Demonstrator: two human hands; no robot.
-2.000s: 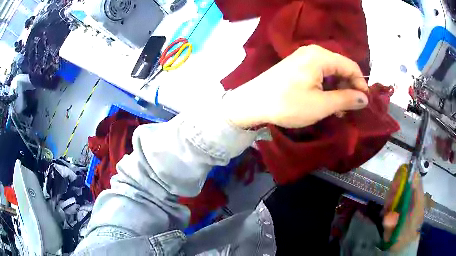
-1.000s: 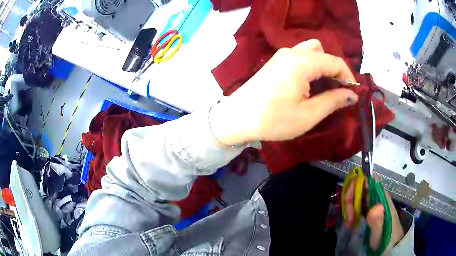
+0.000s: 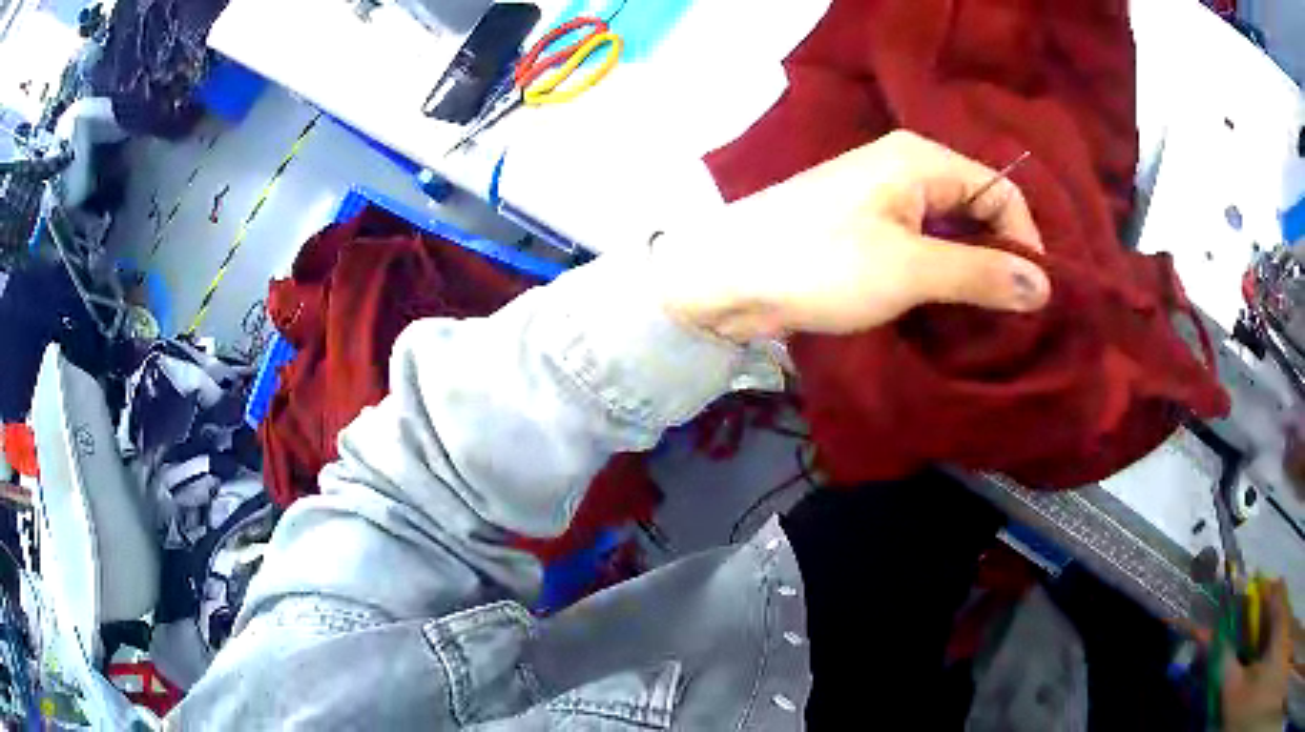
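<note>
My left hand (image 3: 873, 243) is over the dark-red garment (image 3: 1002, 386) near the middle, thumb and index fingertip closed at the cloth. A thin pointed thing (image 3: 998, 179) sticks up from these fingers; whether it is a needle or a blade tip I cannot tell. The garment lies over the table and hangs over its front edge. My right hand (image 3: 1259, 675) is small and blurred at the lower right. It grips the green-and-yellow-handled scissors (image 3: 1255, 615), blades pointing up, right of and apart from the garment.
Red-and-yellow-handled scissors (image 3: 570, 63) and a black phone (image 3: 484, 60) lie on the white table at upper left. A blue bin (image 3: 444, 233) heaped with red pieces (image 3: 358, 308) is below. Metal machine parts (image 3: 1277, 300) are at the right edge. A measuring strip (image 3: 1102, 529) runs along the table edge.
The green-and-yellow scissors were raised to the cloth by my left fingertips a second ago and are now away at lower right. The thin thing at my left fingers shows more. The view has shifted.
</note>
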